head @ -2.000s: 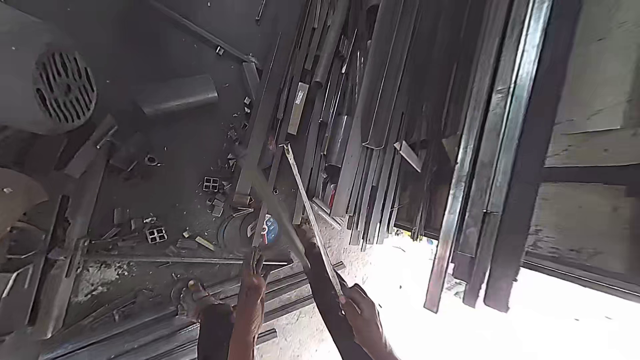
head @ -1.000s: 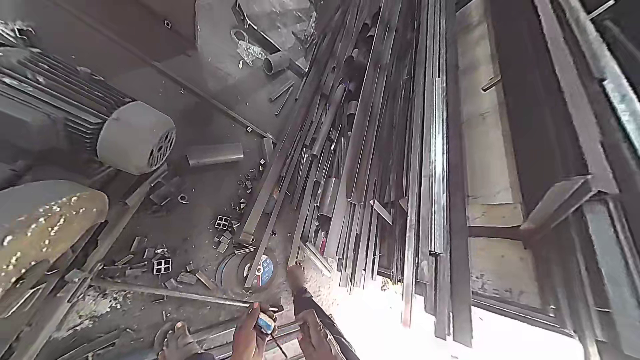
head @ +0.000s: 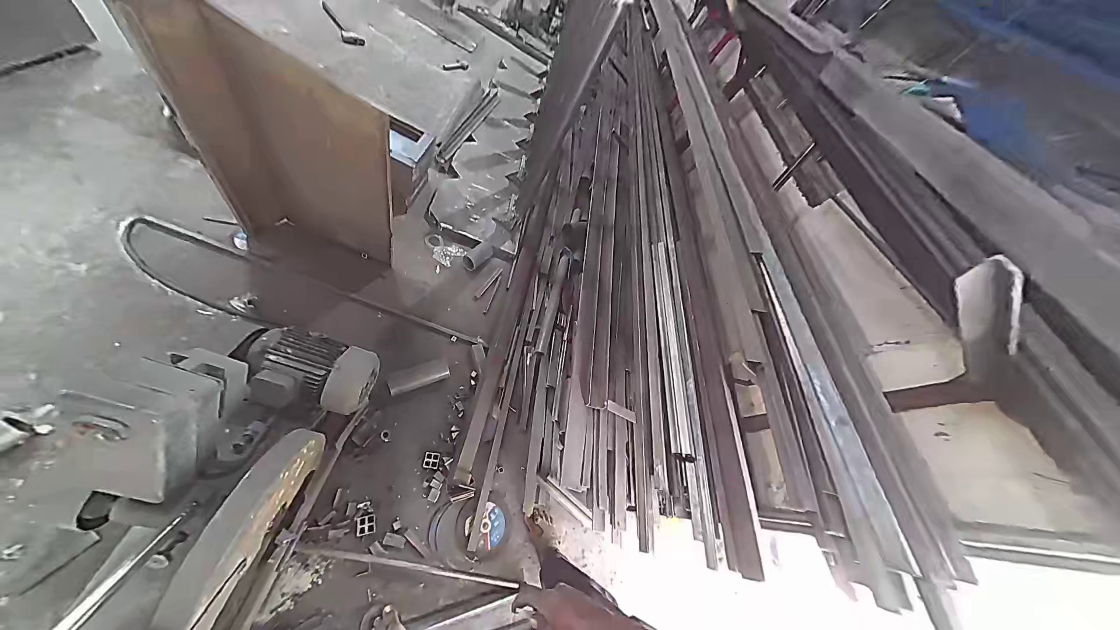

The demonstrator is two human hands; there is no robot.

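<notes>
At the bottom edge, just right of the middle, my right hand [head: 564, 605] is partly cut off by the frame, its fingers pointing left. It lies close to the end of a thin metal bar [head: 420, 567] on the floor; whether it touches or holds anything cannot be told. My left hand is out of view. Above the right hand are a foot [head: 535, 528] and a dark trouser leg [head: 573, 573]. A cutting disc with a blue label [head: 490, 527] lies beside the foot. Long metal profiles and tubes [head: 647, 350] stretch away from here in a large pile.
An abrasive cut-off machine's guard [head: 249, 534] and electric motor [head: 306, 372] stand at left. Square-tube offcuts [head: 365, 524] and a short round tube [head: 418, 377] lie on the floor. A brown cabinet-like panel [head: 289, 149] is farther back. Heavy steel beams [head: 927, 166] run along the right.
The view has swung up and outward. My left hand, seen one second ago with a small blue-marked object, has left the view. The long thin strip at my hands two seconds ago no longer shows there.
</notes>
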